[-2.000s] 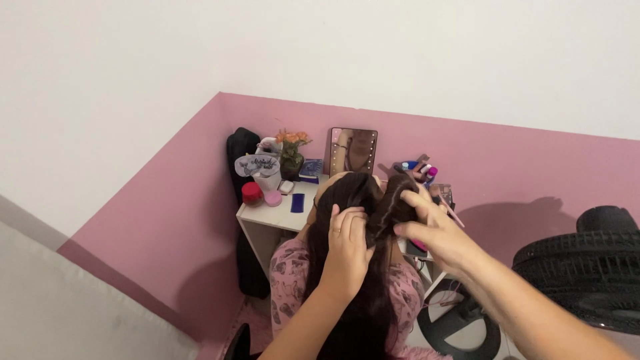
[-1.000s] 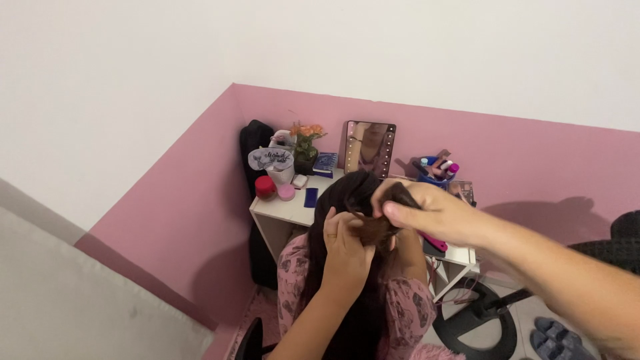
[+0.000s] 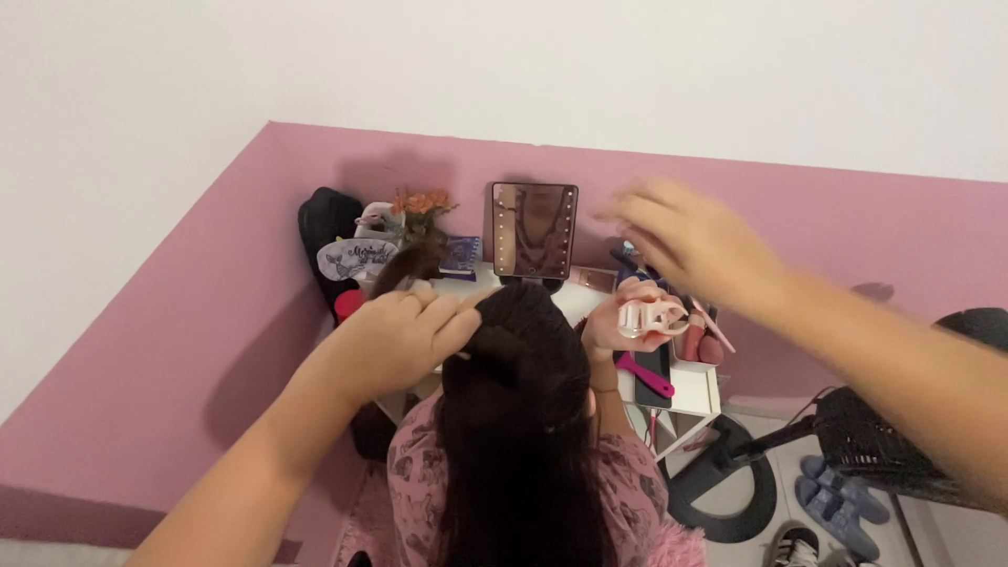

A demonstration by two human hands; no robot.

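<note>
Below me sits a person with long dark hair, seen from behind in a pink patterned top. My left hand grips a gathered lock of dark hair at the upper left of the head; the end of the lock sticks up past my fingers. My right hand is raised in the air to the right of the head, blurred, with nothing seen in it. Just below it, the seated person's hand holds up a pale pink claw hair clip.
On the white table stand a lighted mirror, orange flowers, a notebook and a box of makeup brushes. A magenta-handled brush lies at the right. A black fan and blue slippers are at the lower right.
My right hand has left the hair and moved up and to the right. My left hand now holds the lock out to the left. The seated person's hand with the claw clip has come into view.
</note>
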